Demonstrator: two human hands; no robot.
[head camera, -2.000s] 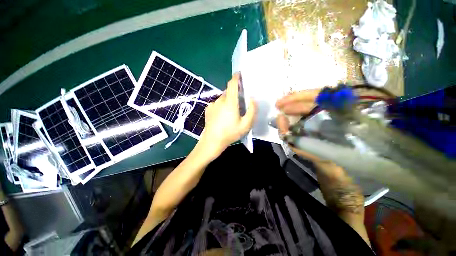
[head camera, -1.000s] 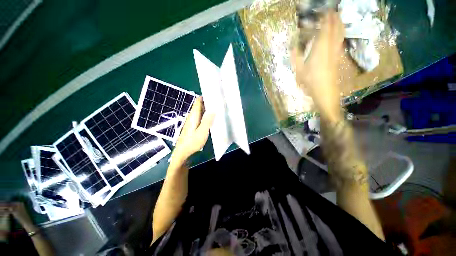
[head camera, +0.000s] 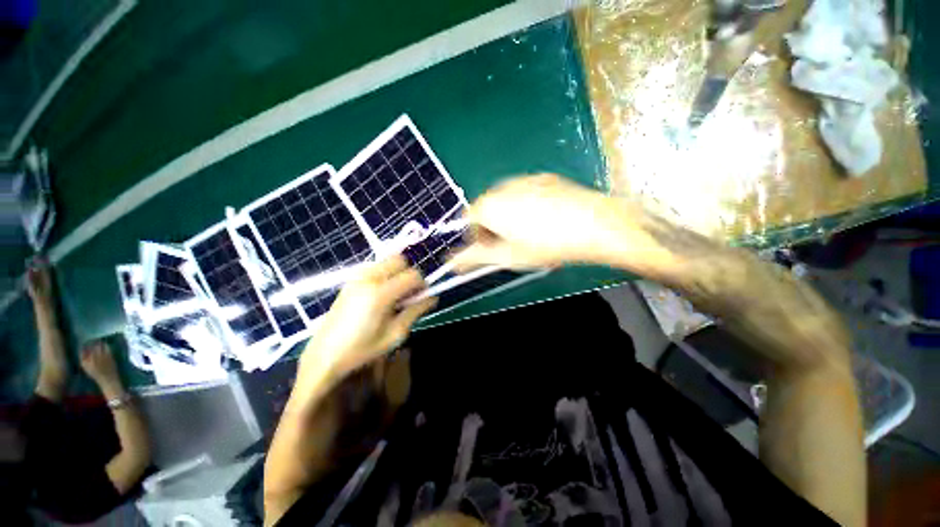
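Observation:
A solar panel (head camera: 400, 177), dark with pale grid lines and a white border, lies on the green bench in front of me. My left hand (head camera: 363, 309) is at its near edge with the fingers bent around a white cable. My right hand (head camera: 531, 221) is blurred, at the panel's right edge, with its fingertips on the white cable (head camera: 450, 276) between the hands. White edges of a panel show under my right hand; how the two panels lie together is partly hidden by my hands.
Overlapping panels with coiled white cords (head camera: 299, 232) lie to the left. A shiny tan board (head camera: 763, 175) is at the right, with a grey tool (head camera: 711, 95) and a crumpled white wad (head camera: 847, 77). Another person's hand (head camera: 100, 362) is at the far left, near more panels (head camera: 39, 201).
The upright white V of panels is no longer standing in my left hand. My right hand has left the tool on the board and come to the cable beside my left hand.

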